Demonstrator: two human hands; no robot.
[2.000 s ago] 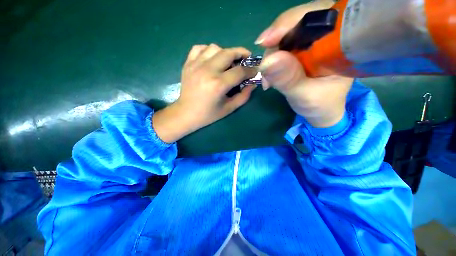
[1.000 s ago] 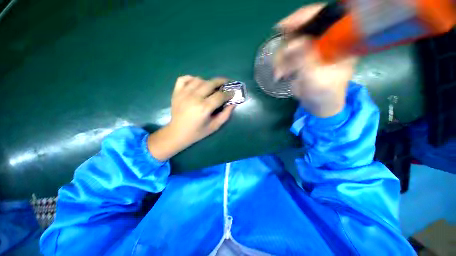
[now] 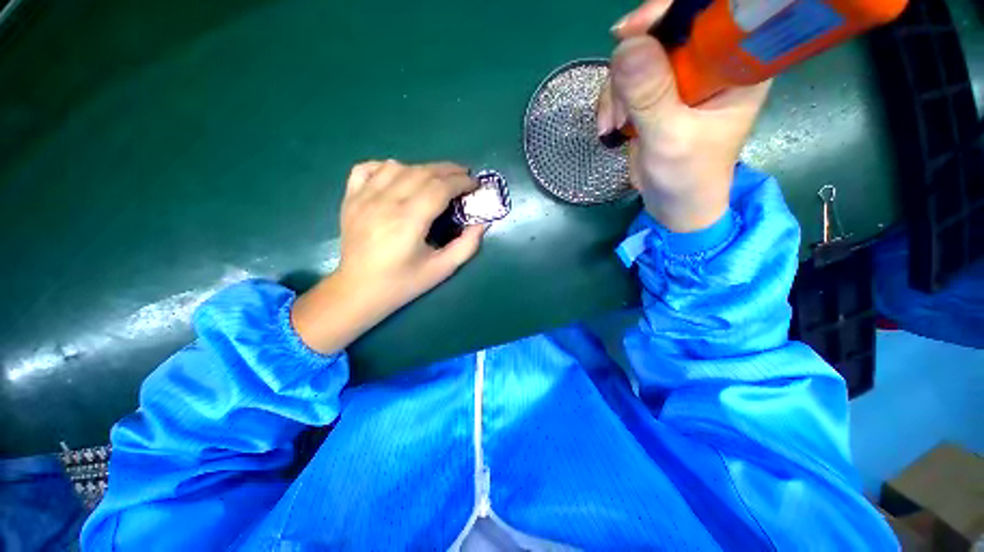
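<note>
My left hand (image 3: 405, 232) holds a small watch-like housing (image 3: 484, 201) by its edge, its pale inside facing up, with a dark block (image 3: 443, 228) between the fingers. My right hand (image 3: 680, 129) grips the orange electric screwdriver (image 3: 745, 49) around its lower body. The driver's dark nose (image 3: 615, 138) is over the round speckled screw dish (image 3: 566, 135), on its right part. Whether the tip touches the dish cannot be told. Single screws are too small to make out.
Black ribbed trays stand at the right edge (image 3: 939, 151) and below the bench edge (image 3: 852, 307). A binder clip (image 3: 829, 216) is on the bench edge. A cardboard box (image 3: 941, 494) is at lower right. Stacked parts (image 3: 86, 469) show at lower left.
The driver has come away from the housing to the right and is now over the screw dish, which has come into view. My left hand with the housing has shifted left and down.
</note>
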